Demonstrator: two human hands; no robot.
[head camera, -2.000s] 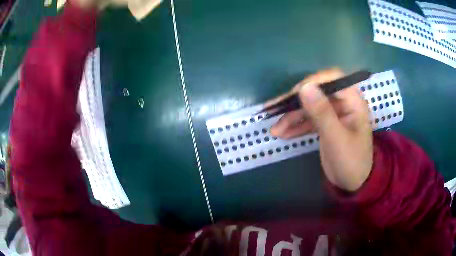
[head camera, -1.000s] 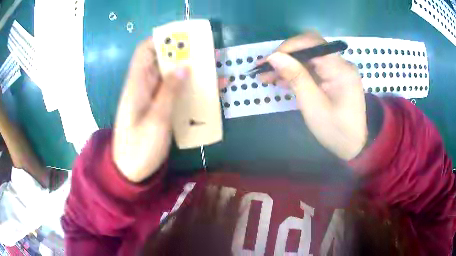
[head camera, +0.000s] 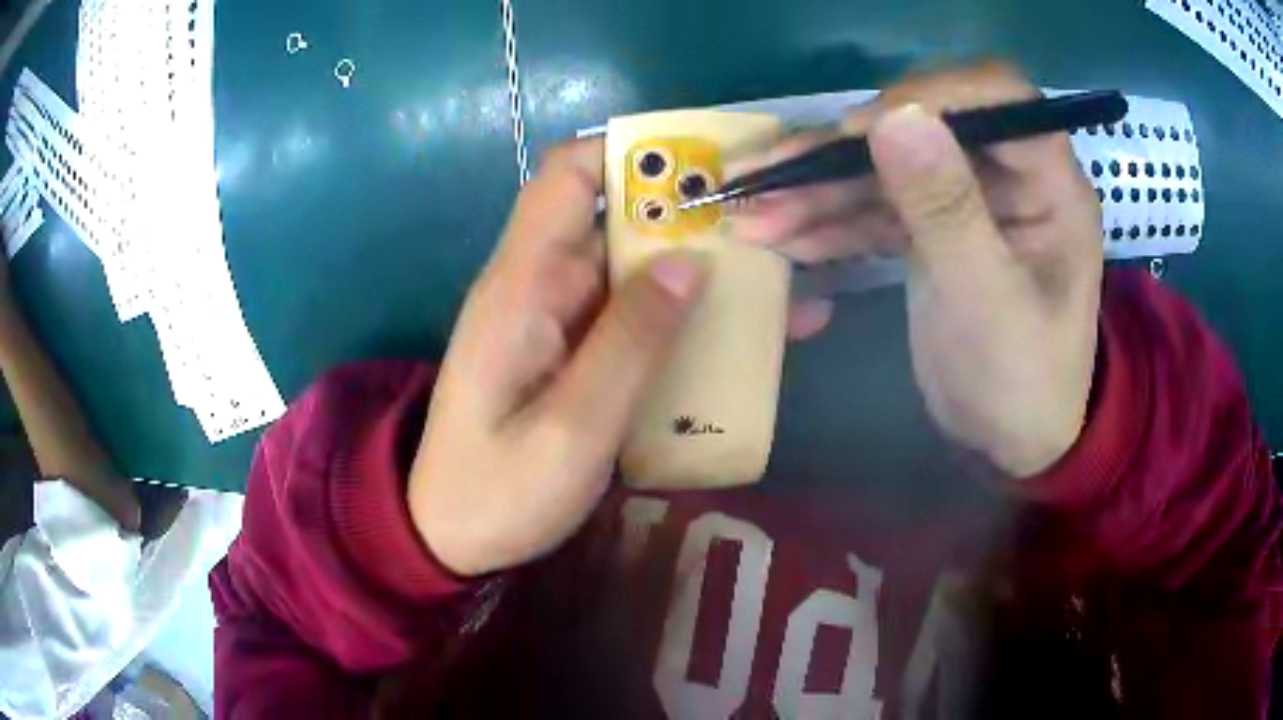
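Note:
My left hand (head camera: 528, 380) holds a cream phone back cover (head camera: 711, 345) upright, logo end towards me, thumb on its face. Its orange-yellow camera panel (head camera: 673, 186) has dark lens holes with pale rims. My right hand (head camera: 985, 253) holds black tweezers (head camera: 901, 152). Their fine tip is at the camera panel, by the lower holes; whether it holds a sticker is too small to tell. My right fingers are beside the cover's right edge. A white sticker sheet (head camera: 1151, 183) with rows of dark dots lies behind the cover and my right hand, partly hidden.
Spare sticker sheets (head camera: 141, 169) overlap at the left; another sheet (head camera: 1238, 45) lies at the top right. Small pale rings (head camera: 346, 71) lie on the green surface (head camera: 394, 239), which a thin pale line (head camera: 514, 85) crosses. Another person's arm and white clothing (head camera: 71, 563) are at the lower left.
My left hand has come from the far left with the cover and moved right, in front of the sheet. The tweezers tip has moved from the sheet's dots to the camera panel.

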